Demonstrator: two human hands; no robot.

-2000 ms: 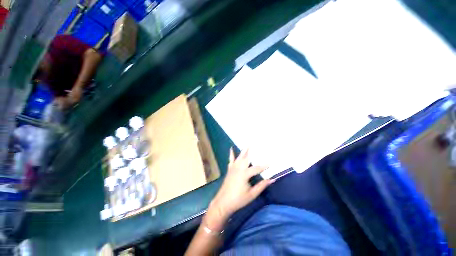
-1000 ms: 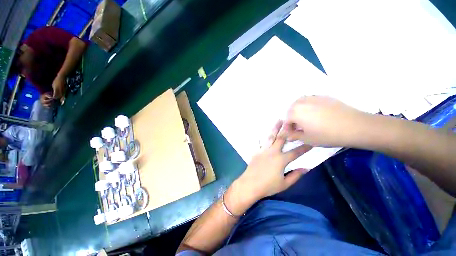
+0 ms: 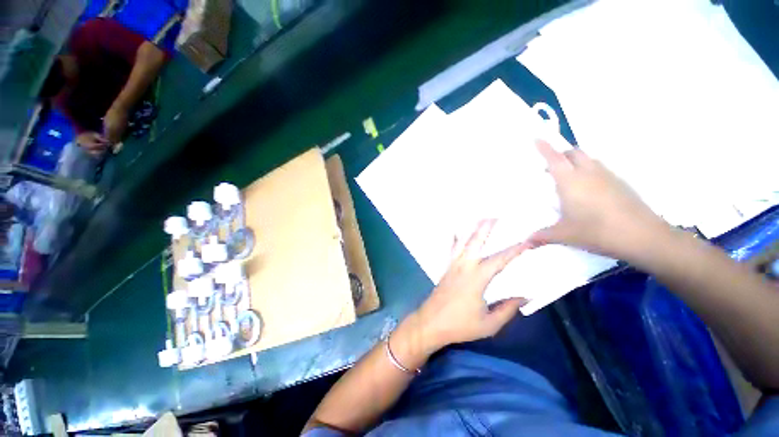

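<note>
White sheets (image 3: 465, 171) lie on the bench in front of me. My left hand (image 3: 483, 286) rests on their near edge with fingers spread, holding nothing. My right hand (image 3: 589, 201) is over the same sheets. A thin white ring (image 3: 547, 112) shows at its upper fingertips, over the dark gap between two sheet stacks; its lower part blends into the white. The exact grip on it is hidden. Several white ring-headed parts (image 3: 213, 250) lie in rows on a tan cardboard sheet (image 3: 295, 247) at left.
A larger stack of white sheets (image 3: 666, 94) lies at upper right. A blue plastic-lined crate (image 3: 675, 341) stands at lower right. More ring heads show under the cardboard's right edge. Across the green bench (image 3: 282, 111), a person in a dark red top works beside a cardboard box (image 3: 203, 34).
My right hand has moved up and away from my left hand, and the white ring now shows at its fingertips. My left hand stays on the sheets' near edge. The view has shifted slightly.
</note>
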